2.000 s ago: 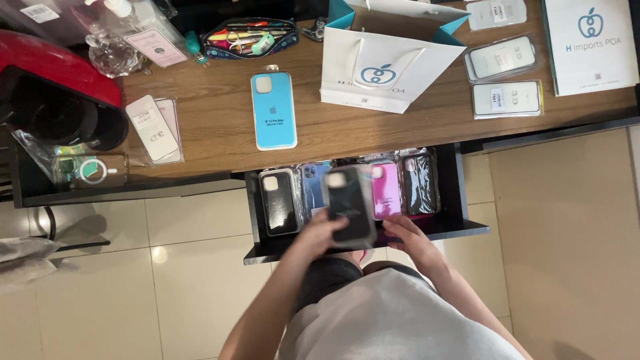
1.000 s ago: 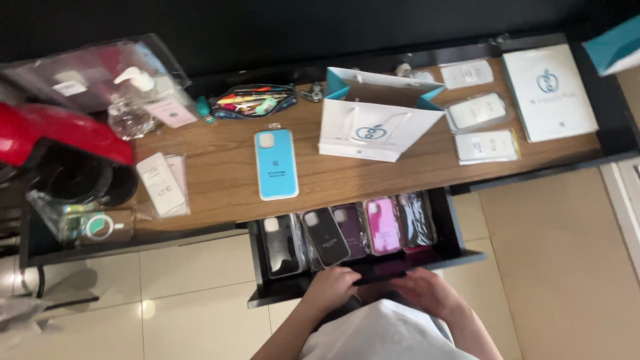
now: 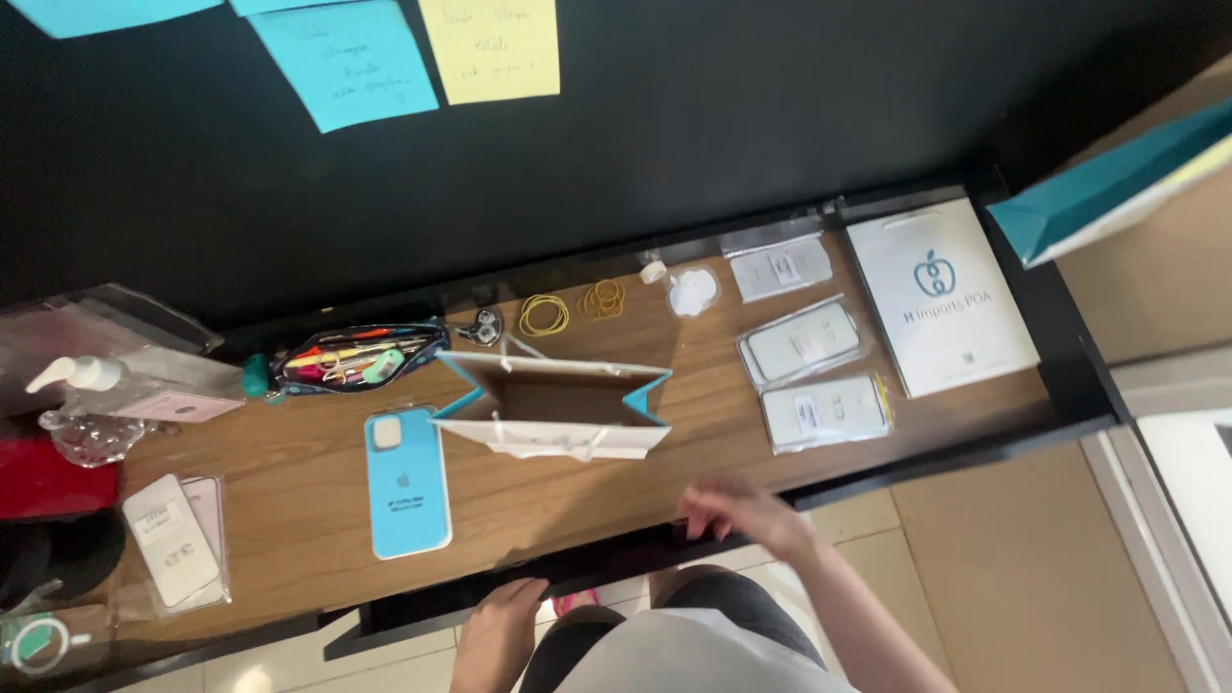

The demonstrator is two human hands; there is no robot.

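My left hand (image 3: 502,626) rests with its fingers at the front edge of the black drawer (image 3: 414,616), which stands only a little way out beneath the desk. My right hand (image 3: 736,515), blurred, is raised over the desk's front edge, fingers bent, with nothing visible in it. On the wooden desktop (image 3: 597,491) lies a blue silicone phone case (image 3: 409,486) in its packaging. Right of it stands a white paper gift bag (image 3: 577,438) with its mouth open. The drawer's contents are hidden in shadow and under the desktop.
Packaged screen protectors (image 3: 828,414) lie right, beside a white printed bag (image 3: 943,298). A pencil pouch (image 3: 361,358), rubber bands (image 3: 545,315) and a pump bottle (image 3: 91,423) stand or lie along the back and left. More packaged protectors (image 3: 171,541) lie at left; sticky notes (image 3: 342,63) hang above.
The drawer, open wide before with several phone cases showing, has moved inward and its cases are out of sight. My right hand has risen from it. The view has shifted toward the desk's back.
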